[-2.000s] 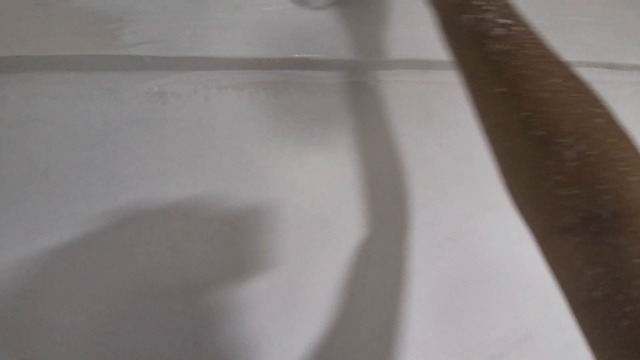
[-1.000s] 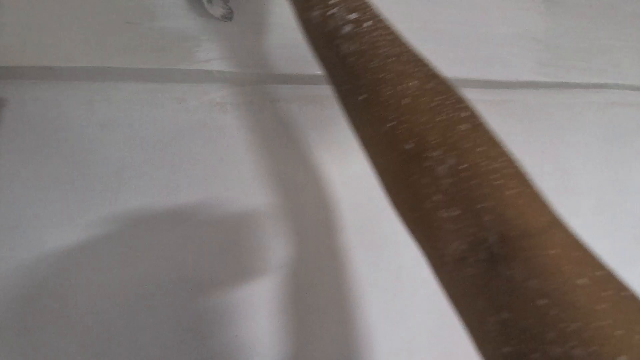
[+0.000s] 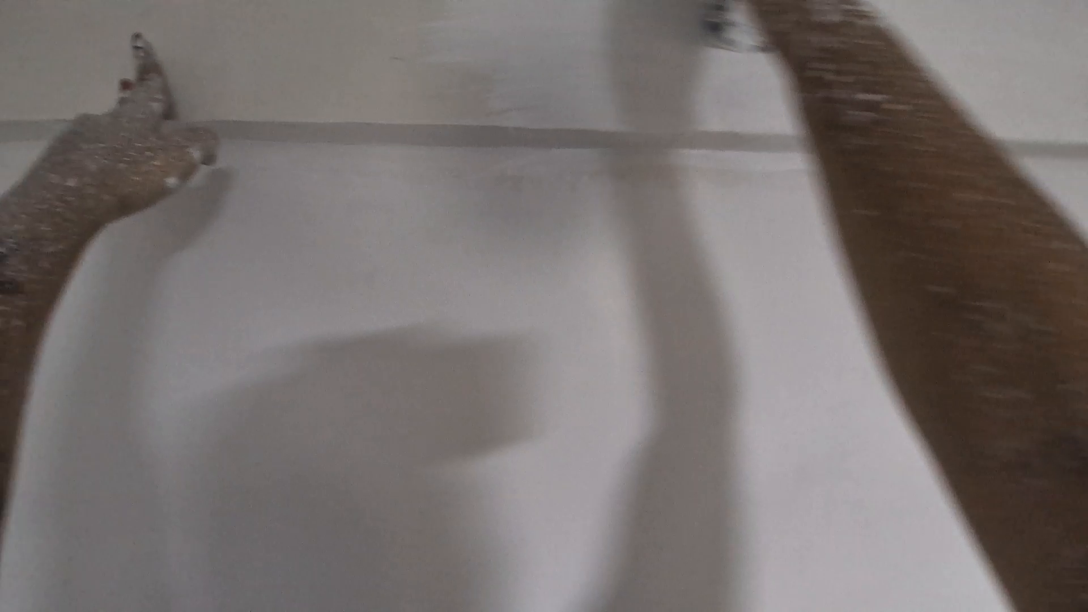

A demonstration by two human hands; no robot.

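My left hand [image 3: 140, 140], speckled with white, is at the upper left against a pale wall surface [image 3: 382, 255], fingers apart and holding nothing. It lies over the left end of a grey horizontal groove or strip [image 3: 340, 133]. My right forearm crosses the right side, blurred and flecked with white. Its hand is mostly cut off by the top edge; only a blurred, whitish bit of the hand or something by it [image 3: 733, 30] shows there, so what it holds cannot be told.
Above the grey strip, a whiter smeared patch [image 3: 544, 68] lies on the beige surface. Soft shadows of a head and arms fall across the white surface below.
My left hand and forearm have come into view at the left. My right arm, which was farther left one second ago, is now farther right.
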